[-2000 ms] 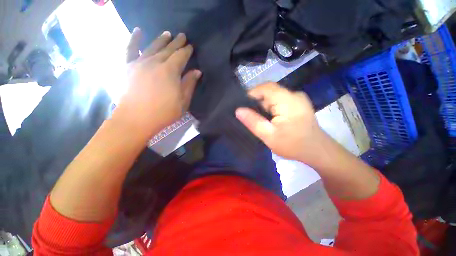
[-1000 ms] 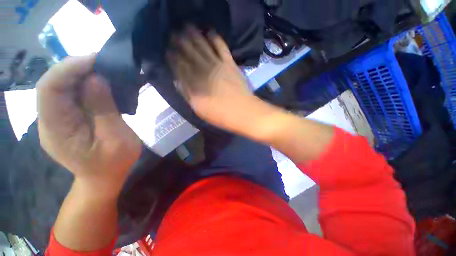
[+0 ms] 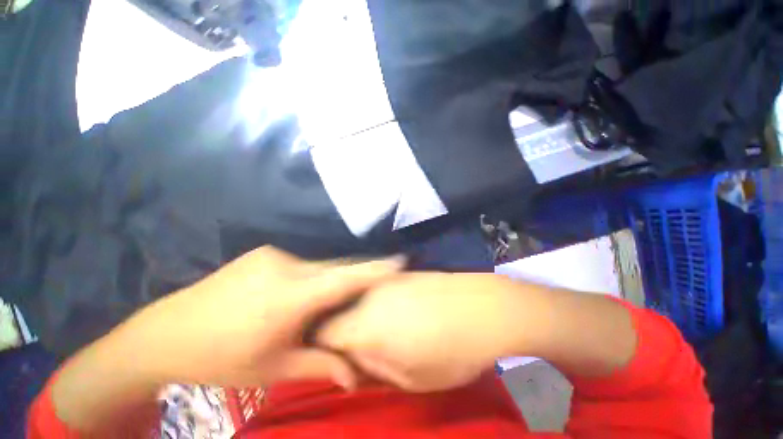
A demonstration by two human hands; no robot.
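Note:
Black fabric panels (image 3: 206,163) lie over the white machine bed (image 3: 348,94), left of and around the bright lamp glare. Another black piece (image 3: 464,94) lies to the right of the bare white strip. My left hand (image 3: 249,317) and my right hand (image 3: 421,330) are together in front of my body, close to the camera and blurred. They overlap, with the right fingers against the left palm. Whether something small is between them cannot be seen. The metal parts of the machine head (image 3: 232,26) show at the top, partly lost in glare.
A printed ruler scale (image 3: 549,150) shows at the table's front edge. A black ring-shaped object (image 3: 597,124) lies beside it. A blue plastic crate (image 3: 682,257) and a pale board (image 3: 575,270) are below right. A red basket (image 3: 247,405) with pale scraps is below left.
Both hands have left the cloth and come together near my body. The view has shifted, and the black panels now lie spread on both sides of a bare white strip.

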